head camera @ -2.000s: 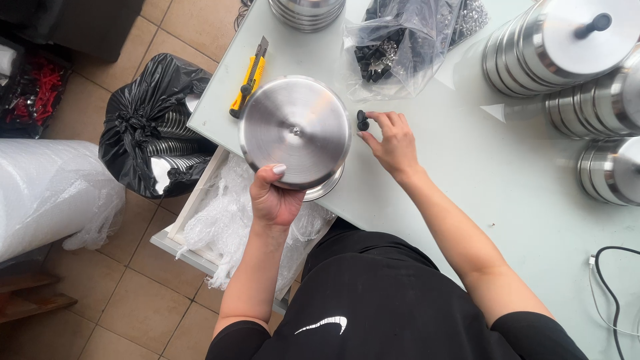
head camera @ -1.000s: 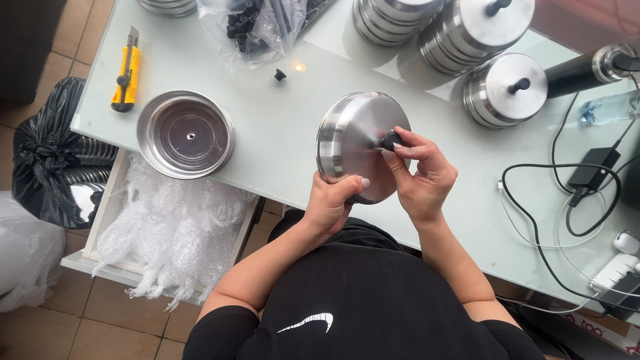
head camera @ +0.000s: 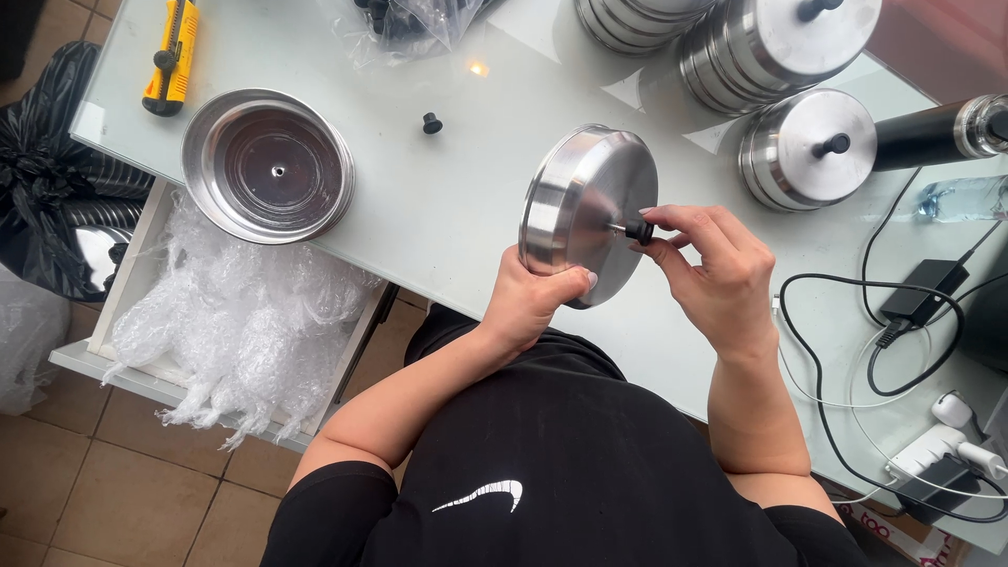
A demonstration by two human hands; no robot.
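Observation:
My left hand (head camera: 535, 295) grips the lower rim of a round brushed-metal lid (head camera: 587, 209), which is tilted up on edge above the table. Between the thumb and fingers of my right hand (head camera: 709, 268) is a black knob (head camera: 639, 231) on a thin metal screw, whose end meets the middle of the lid's face. Whether the thread is engaged I cannot tell. A second black knob (head camera: 431, 123) lies on the glass tabletop. Left of it, an open round metal container (head camera: 340, 185) with a small hole or stud at its middle stands near the table's edge.
A yellow utility knife (head camera: 175, 55) and a plastic bag of black knobs (head camera: 417, 24) lie toward the far edge. Lidded metal canisters (head camera: 811, 150) stand at right, beside a black flask (head camera: 917, 134) and cables (head camera: 819, 370). An open drawer (head camera: 118, 315) holds bubble wrap (head camera: 228, 331).
Both hands have moved the lid off the round container, which now shows uncovered. The knob has come from beside the lid to its middle. The view has shifted right.

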